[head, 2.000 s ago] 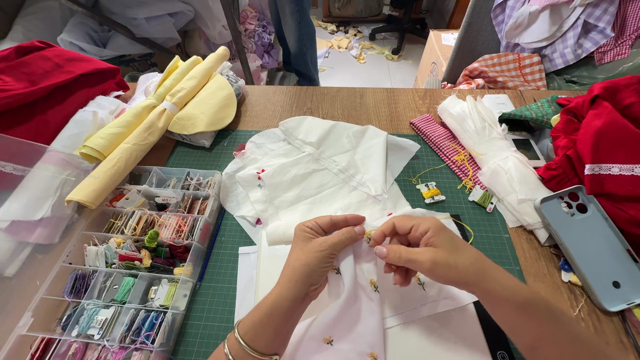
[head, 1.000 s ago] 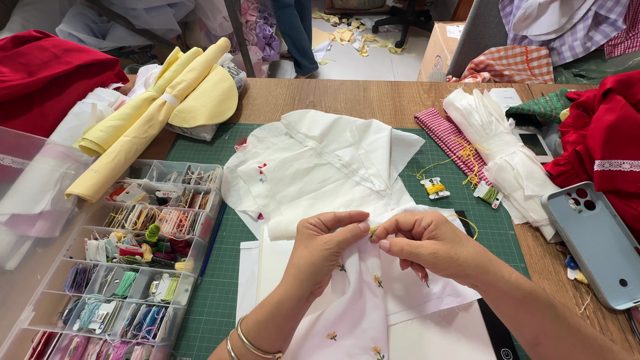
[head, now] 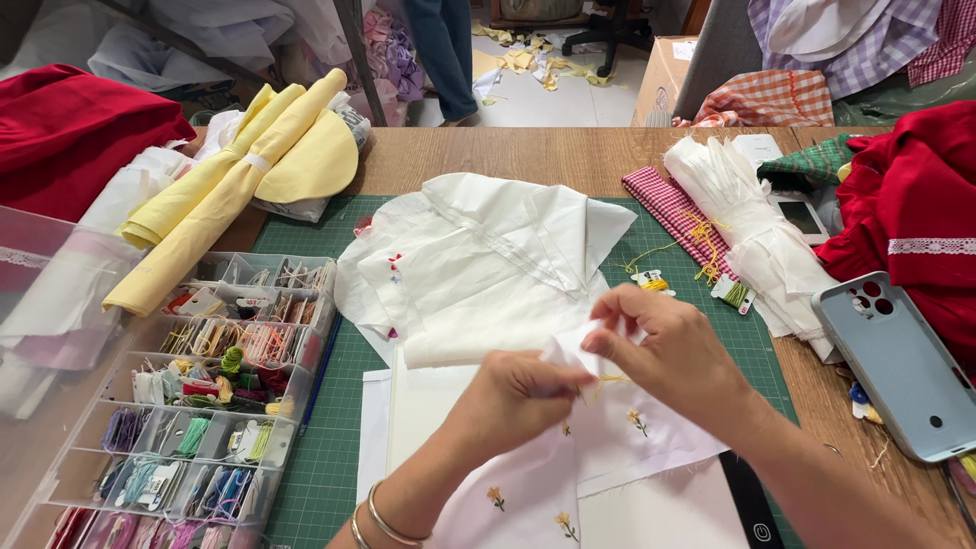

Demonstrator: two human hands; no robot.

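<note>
My left hand (head: 526,393) pinches a fold of white fabric (head: 526,465) embroidered with small yellow flowers on green stems. Close beside it on the right, my right hand (head: 648,328) has its fingers on a raised part of the same fabric; they are blurred. Yellow thread (head: 610,379) shows between the hands. No needle can be made out. More white fabric (head: 473,267), with small red and blue embroidery at its left, lies just beyond the hands. A bobbin of yellow floss (head: 654,283) and a bobbin of green floss (head: 736,293) lie to the right.
At left stands a plastic organizer of floss (head: 221,381), with yellow fabric rolls (head: 229,191) behind it. A green cutting mat (head: 328,473) lies underneath. At right are a white fabric bundle (head: 747,206), a phone (head: 900,366) and red fabric (head: 930,191). A person's leg (head: 442,57) shows beyond the table.
My right hand has risen a little from the stitched spot and a piece of the white fabric is now lifted between both hands. My left hand has turned over somewhat, with its knuckles up.
</note>
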